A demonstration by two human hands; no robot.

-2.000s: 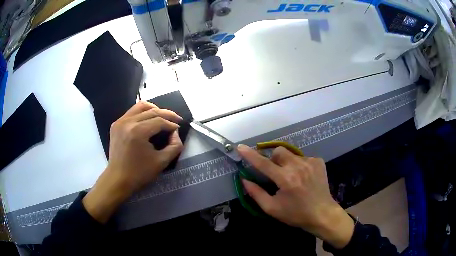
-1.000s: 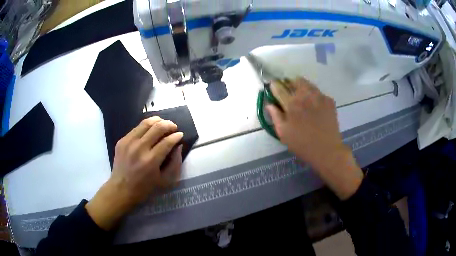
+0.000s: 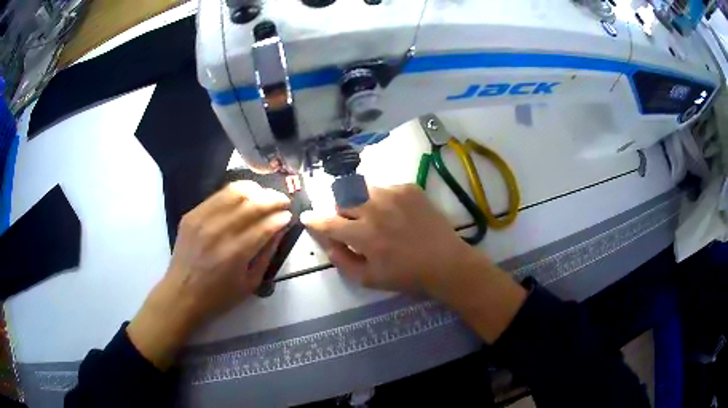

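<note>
A black folded workpiece [image 3: 282,253] lies at the front of the presser foot [image 3: 292,183], which is lit orange-red. My left hand [image 3: 227,239] grips the workpiece from the left. My right hand [image 3: 387,239] is at its right edge with thumb and finger together near the foot; whether it pinches the cloth is hard to tell. The scissors [image 3: 471,179], with one green and one yellow loop, lie on the machine bed right of my right hand.
The white sewing machine head [image 3: 519,76] stands above the bed. Black cut panels lie at left [image 3: 44,239], beside the needle area [image 3: 187,143] and at the back [image 3: 120,72]. A ruler-marked grey edge [image 3: 359,339] runs along the front. Pale cloth [image 3: 698,207] hangs at right.
My right hand has put the scissors down on the bed and moved left to the workpiece. My left hand has brought the workpiece up to the presser foot.
</note>
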